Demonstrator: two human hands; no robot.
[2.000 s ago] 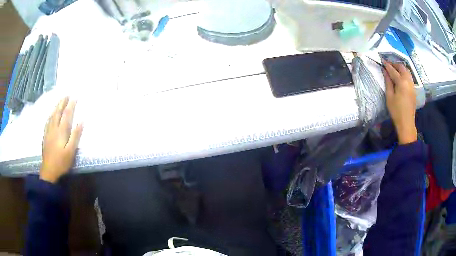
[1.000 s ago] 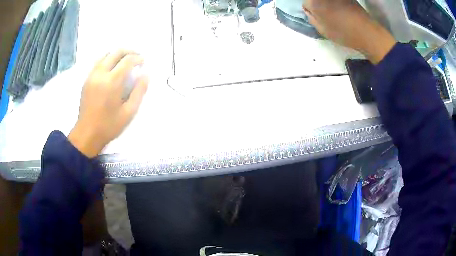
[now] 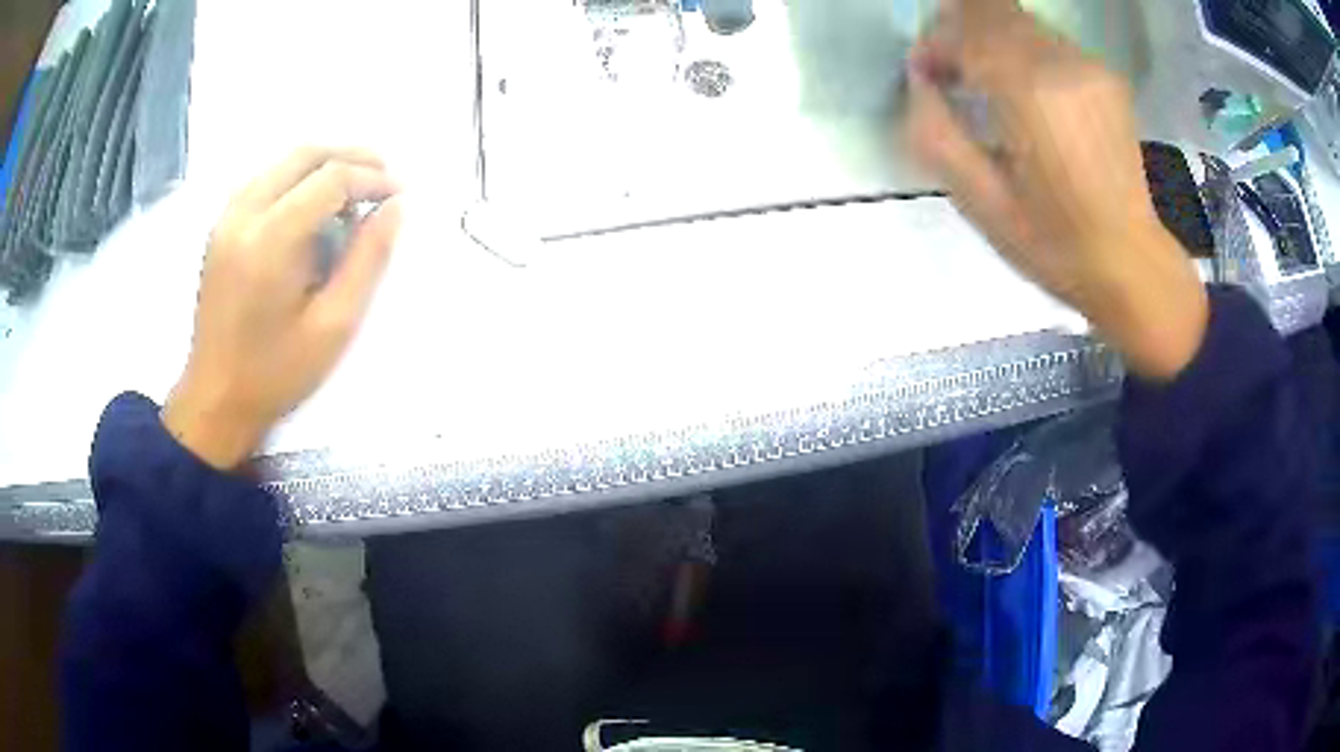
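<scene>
A light-grey curved panel (image 3: 852, 74), blurred, is at the top right of centre over the sewing machine bed (image 3: 691, 154). My right hand (image 3: 1051, 169) is at its right edge, blurred, with thumb and fingers closed on it. A small dark shape shows between those fingers, too blurred to name. My left hand (image 3: 279, 301) is above the white table at left, fingers curled towards the thumb. Something small and grey shows between thumb and fingers; I cannot tell whether it is a held thing or shadow. The needle area (image 3: 632, 37) shows only partly at the top.
The strip stack (image 3: 88, 140) lies at the far left. A mobile phone (image 3: 1176, 199) is partly hidden behind my right hand. Clear plastic wrap (image 3: 1242, 221) lies at the right edge. A measuring tape edge (image 3: 691, 448) runs along the front. A blue crate (image 3: 1043, 610) is below right.
My right hand went from the table's right side to the curved panels, then moved slightly towards me with a panel. My left hand lifted from the table's front left and curled its fingers.
</scene>
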